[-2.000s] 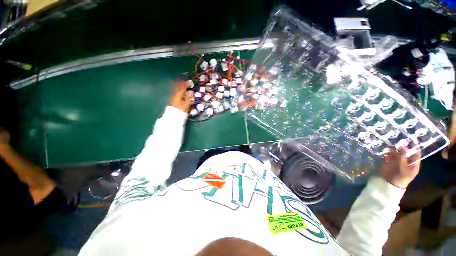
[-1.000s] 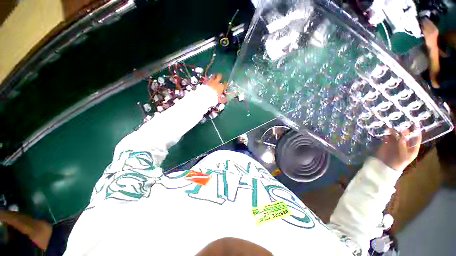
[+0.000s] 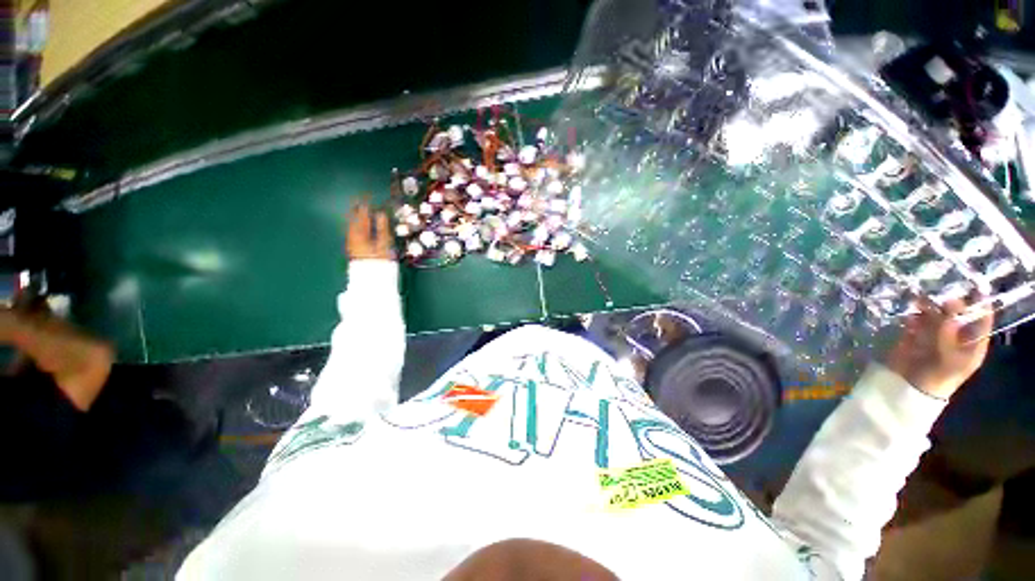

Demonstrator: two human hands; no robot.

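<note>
A clear blister tray (image 3: 738, 204) with rows of pockets is held tilted over the right part of the green bench. My right hand (image 3: 948, 340) grips its lower right edge. A heap of small white-silver motors with red and dark wires (image 3: 488, 204) lies on the bench left of the tray. My left hand (image 3: 369, 233) is just left of the heap, fingers apart, with nothing visible in it. The tray looks blurred at its left end.
The green bench (image 3: 250, 261) has a metal rail (image 3: 329, 127) along its far side. A grey ribbed round stool (image 3: 715, 397) stands below the bench. Another person's arm (image 3: 62, 352) is at the left. Black and white parts (image 3: 953, 85) lie at the upper right, partly behind the tray.
My left hand has moved from the heap's right side to its left side, and the heap is uncovered. The tray is still in my right hand. The camera view has turned.
</note>
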